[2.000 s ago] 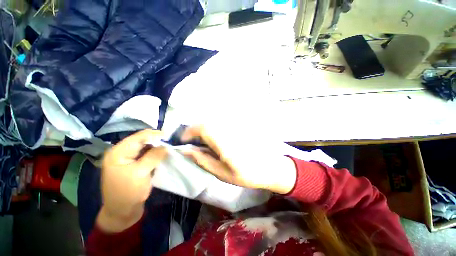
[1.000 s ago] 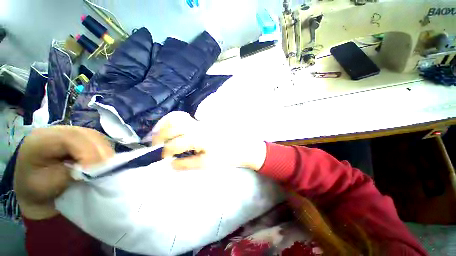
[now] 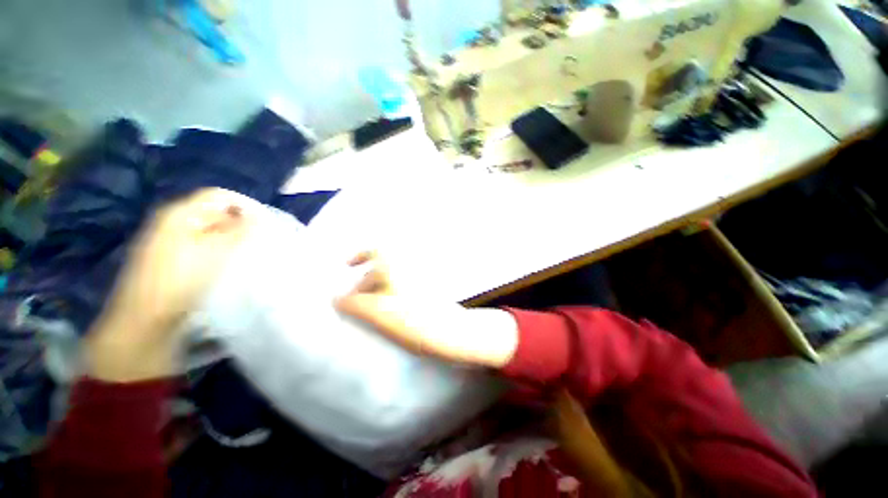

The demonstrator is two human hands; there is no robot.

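Observation:
The white padded side of a garment piece (image 3: 321, 360) lies over the lap and the table's front edge, partly washed out by glare. My left hand (image 3: 195, 243) is blurred and lies at the piece's upper left edge, fingers curled; its grip is blurred. My right hand (image 3: 399, 316) is on the white piece near its middle, thumb and fingers bent close together on the cloth. Navy quilted pieces (image 3: 224, 160) lie piled on the table at the left, with more navy cloth below my left hand.
The cream sewing machine (image 3: 623, 58) stands at the back. A black phone (image 3: 549, 137) lies on its bed, with a dark looped heap (image 3: 716, 115) to its right. A dark cloth piece (image 3: 796, 53) lies farther right. An offcut box (image 3: 764, 292) is below the table at right.
The view has swung right. The navy strip between my hands no longer shows. My left hand has moved up along the white piece, which now bulges between the hands and the lap.

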